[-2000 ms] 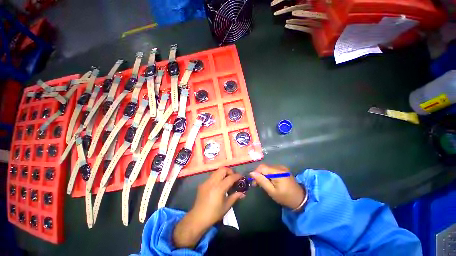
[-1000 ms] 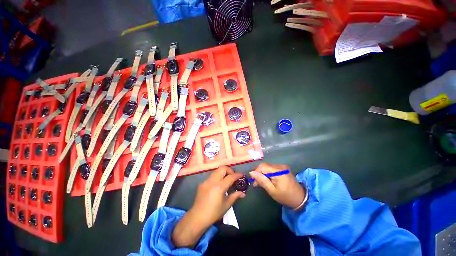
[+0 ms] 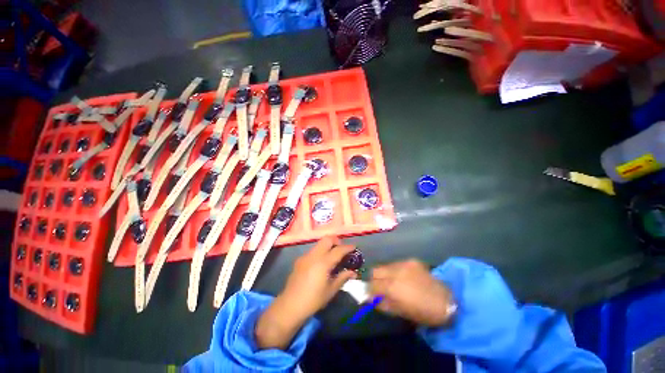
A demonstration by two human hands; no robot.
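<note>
A dark round watch head is held in the fingertips of my left hand, just below the tray's lower edge. My right hand is blurred and holds a slim blue stick, which now points down and left. A small white wipe lies between my two hands, against the right fingertips; which hand grips it is unclear. The orange-red watch tray holds watch heads in square pockets, with strapped watches lying across it.
A second tray stands at left. A blue cap is right of the main tray. A yellow-handled blade and white bottle are at right. A black fan and stacked trays with paper are behind.
My right hand has turned, and the blue stick has swung from pointing right to pointing down-left. The white wipe has come up between the hands. The whole view has shifted slightly.
</note>
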